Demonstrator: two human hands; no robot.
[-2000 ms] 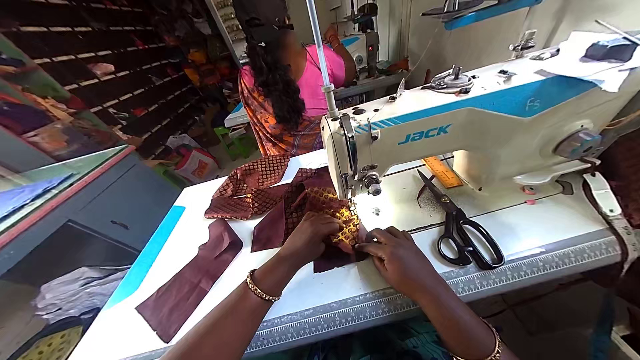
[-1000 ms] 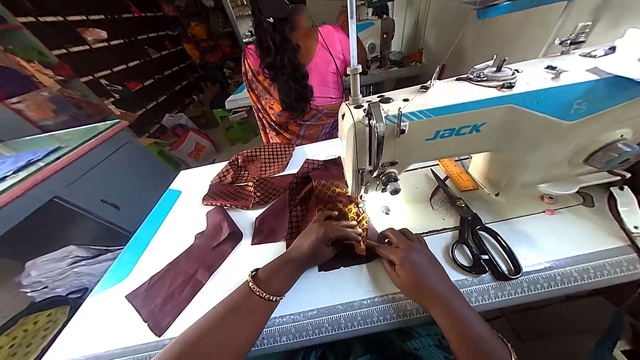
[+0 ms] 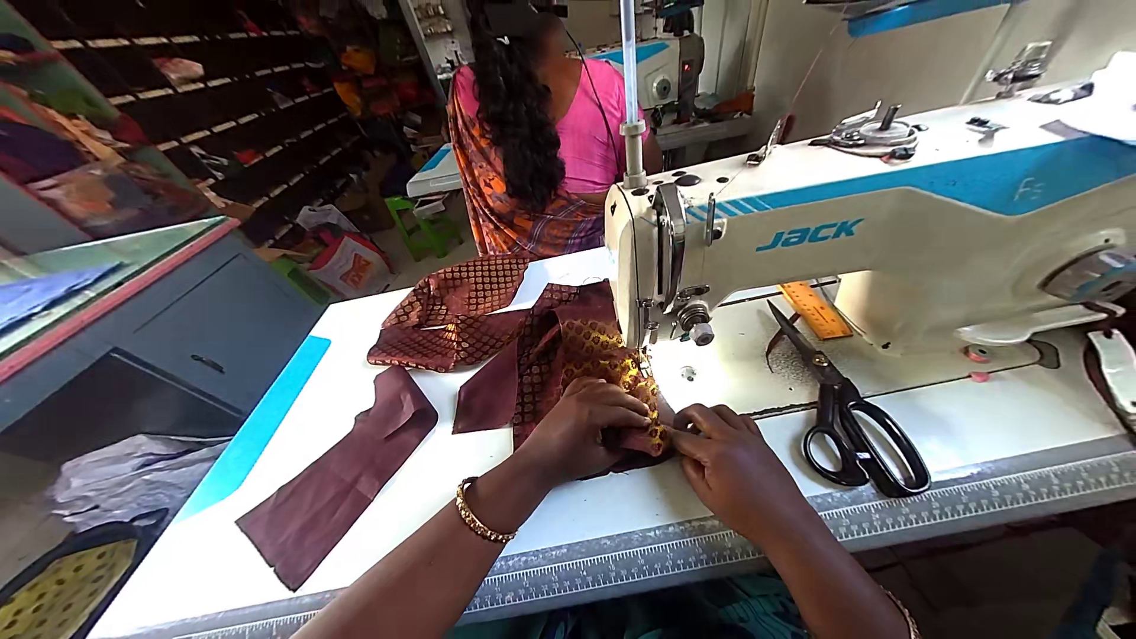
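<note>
Maroon fabric with a gold pattern (image 3: 590, 355) lies under the needle area of a white and blue Jack sewing machine (image 3: 799, 231). My left hand (image 3: 590, 426) grips this fabric just in front of the needle, fingers curled into it. At the fabric's right edge is my right hand (image 3: 723, 453), its thumb and fingertips touching the edge; whether they pinch it is unclear. Another patterned maroon piece (image 3: 457, 311) spreads behind and to the left. A plain maroon cloth piece (image 3: 342, 479) lies on the table's left part.
Black-handled scissors (image 3: 839, 399) lie right of my right hand, beside an orange ruler (image 3: 815, 311). A measuring scale (image 3: 674, 555) runs along the table's front edge. Another person (image 3: 550, 133) sits beyond the table, back turned. A grey cabinet (image 3: 169, 328) stands at the left.
Both hands remain at the fabric near the needle. My right hand's fingers are more bent than two seconds ago. The view has shifted slightly.
</note>
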